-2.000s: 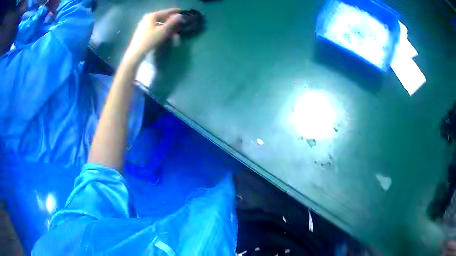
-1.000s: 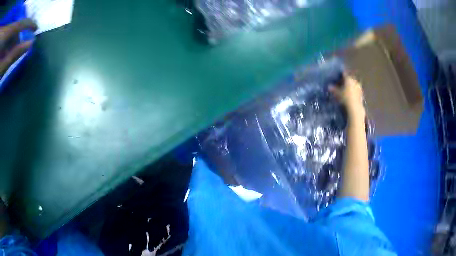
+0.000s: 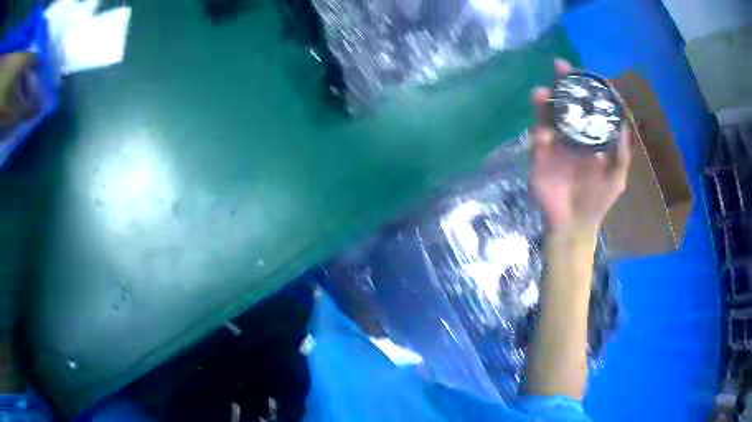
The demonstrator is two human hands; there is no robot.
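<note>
My right hand (image 3: 577, 177) is raised at the right, palm up, with its fingers around a round housing (image 3: 587, 110), a dark cup with a black rim and bright reflections inside. Below it lie bagged housings (image 3: 491, 247) in shiny clear plastic, partly behind my forearm. At the far left edge, a blurred brownish shape (image 3: 16, 82), which looks like part of a hand, is at the blue parts bin (image 3: 51, 70). I cannot tell for sure whether it is my left hand or whether it holds anything.
A cardboard box (image 3: 647, 189) stands on the blue surface (image 3: 660, 305) behind my right hand. A crinkled clear parts bag (image 3: 429, 41) lies on the green bench (image 3: 247, 165), with dark loose parts (image 3: 330, 82) beside it. White paper slips (image 3: 91, 37) lie by the bin.
The view has swung right from the bench to the housings supply. My right hand was reaching among the bagged housings and has now lifted up with one housing in it.
</note>
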